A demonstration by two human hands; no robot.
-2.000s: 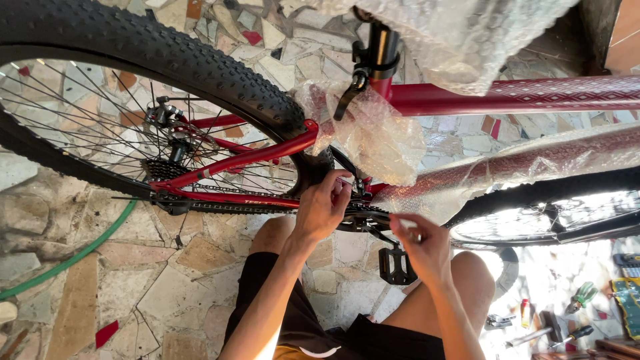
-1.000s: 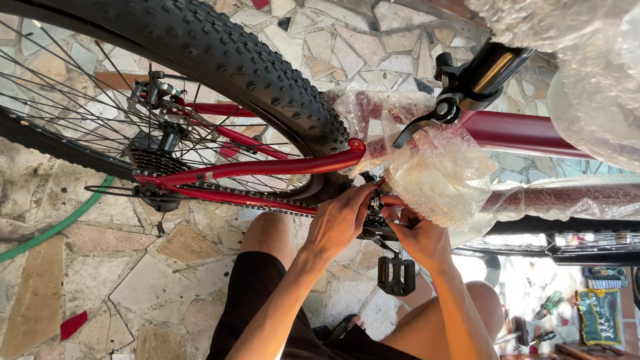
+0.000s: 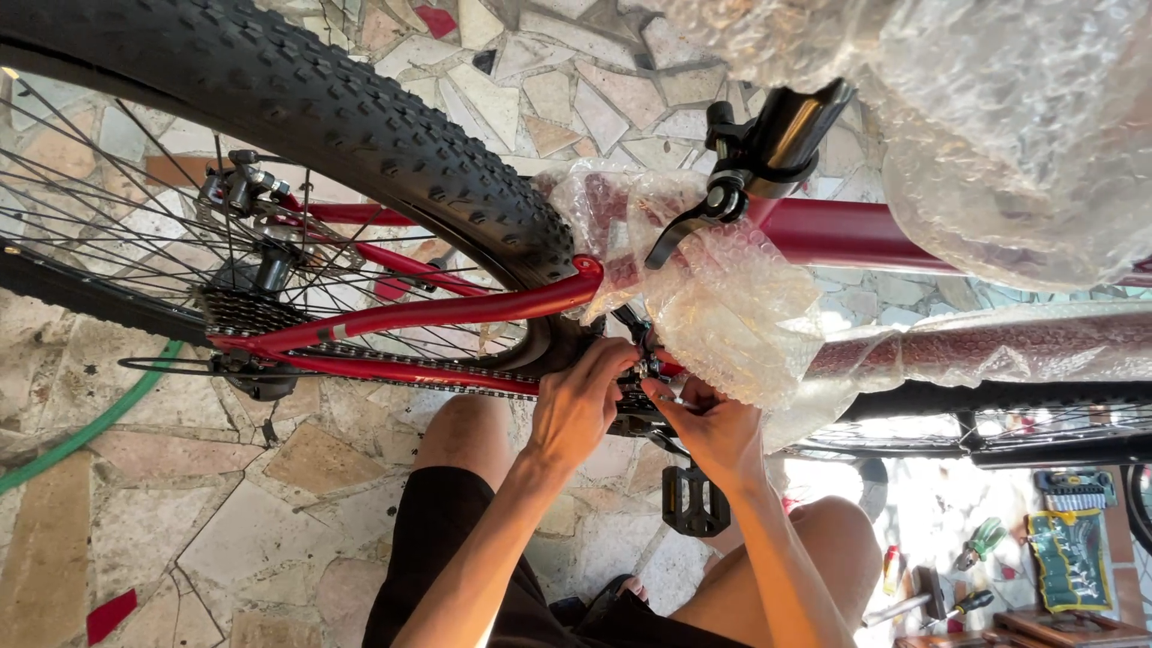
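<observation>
A red bicycle frame (image 3: 459, 310) crosses the view, its rear wheel's knobby tire (image 3: 405, 135) at upper left. At the front derailleur area (image 3: 643, 364), above the crank, my left hand (image 3: 580, 400) has its fingertips pinched together on small metal parts. My right hand (image 3: 711, 423) reaches the same spot from the other side, thumb and fingers close to it; what lies between them is mostly hidden. Bubble wrap (image 3: 738, 315) hangs over the frame beside the right hand. The chain (image 3: 423, 382) runs left to the rear cassette (image 3: 243, 310). A black pedal (image 3: 695, 501) sits below the hands.
A seat clamp lever (image 3: 675, 236) sticks out above the hands. Bubble wrap (image 3: 1017, 117) covers the upper right. Green-handled pliers (image 3: 983, 543), a screwdriver (image 3: 972, 601), a hammer (image 3: 927, 589) and a green tool pouch (image 3: 1069, 560) lie at lower right. A green hose (image 3: 99, 427) curves at left.
My right hand, apart from the left two seconds ago, has come in beside it at the front derailleur area. The view has moved closer to the bicycle.
</observation>
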